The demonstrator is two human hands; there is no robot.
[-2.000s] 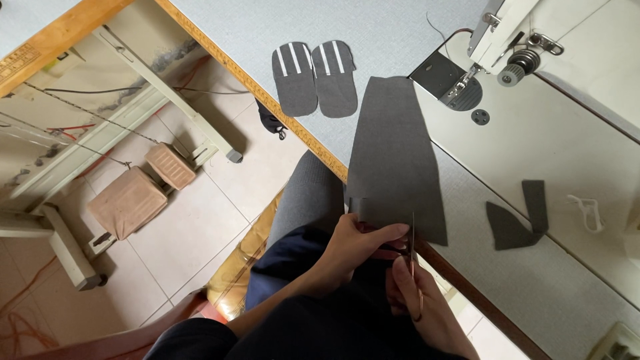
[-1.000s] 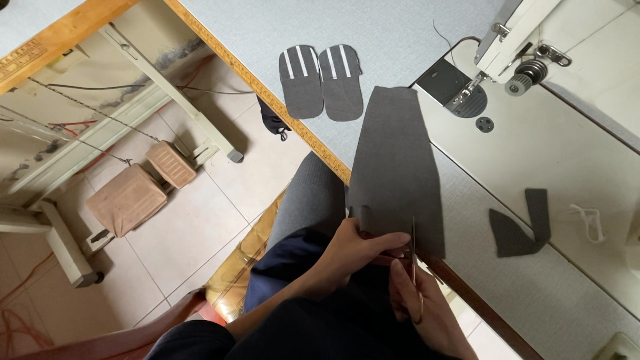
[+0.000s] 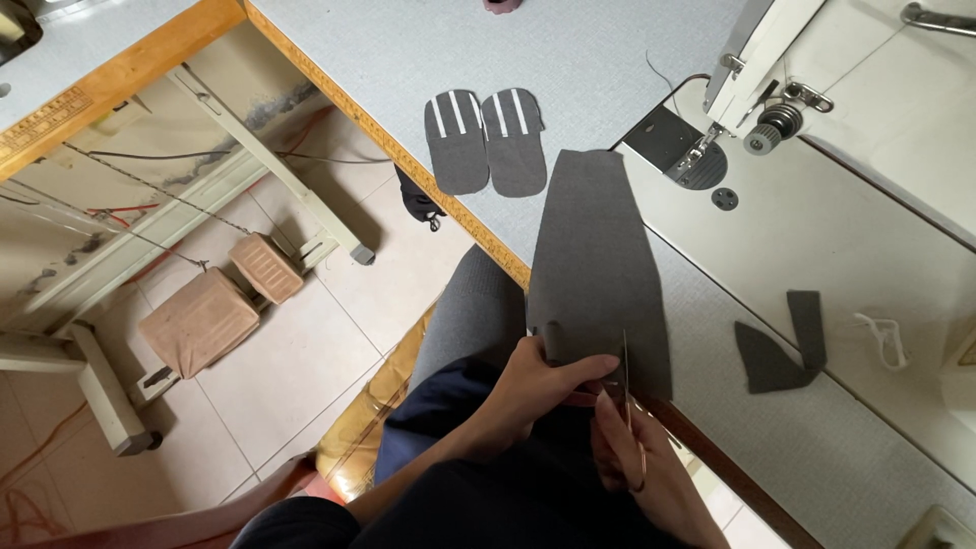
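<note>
A long piece of dark grey fabric [image 3: 595,244] lies over the table edge, its lower end toward my body. My left hand [image 3: 541,377] grips that lower end, thumb on top and fingers partly hidden beneath. Held in my right hand [image 3: 629,450] is a pair of scissors [image 3: 627,396], one thin blade showing over the fabric and a handle loop at my fingers. Up and to the left, two rounded grey fabric pieces with white stripes [image 3: 457,152] [image 3: 517,152] lie side by side.
A sewing machine [image 3: 751,76] stands at the upper right, its needle plate near the fabric's top. Grey fabric scraps [image 3: 778,358] and a white strip [image 3: 884,339] lie at the right. A wooden edge with a measuring scale [image 3: 366,130] borders the table. Foot pedals [image 3: 200,320] sit below left.
Both hands keep nearly the same place at the fabric's lower end. The view has shifted slightly; nothing else has plainly changed.
</note>
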